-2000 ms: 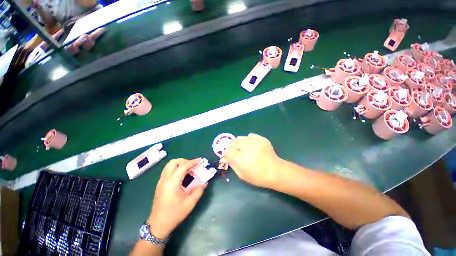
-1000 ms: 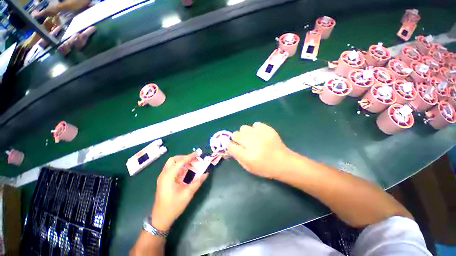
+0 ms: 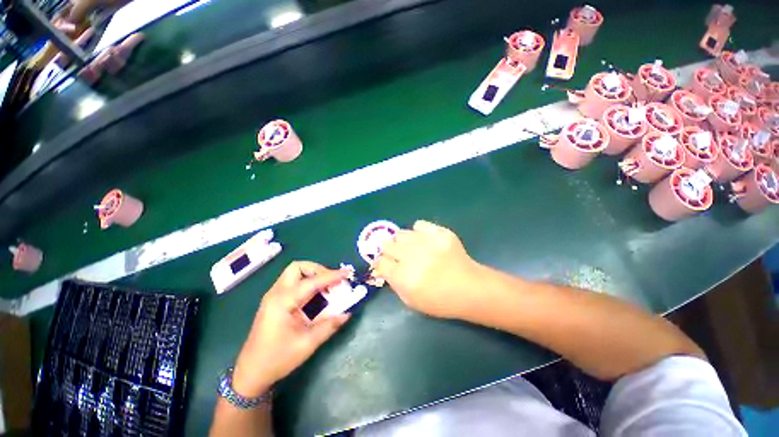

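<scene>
My left hand holds a pink handle with a dark window, its notched end facing right. My right hand holds a fan head with a white-and-pink spoked ring; the fingers cover its lower right side. Thin dark lead wires show between the head and the handle's end, by my fingertips. Whether the wires are joined to the handle is too small to tell. Another handle lies loose on the green worktop, up and left of my left hand.
Many fan heads are clustered at the right. A black tray is at the lower left. On the green belt beyond the pale strip lie single heads and heads with handles. Another person's hand is at the upper left.
The heads and joined units on the belt have shifted right and up in view. The held head and handle came closer together, then sit slightly apart again. Both hands keep their hold.
</scene>
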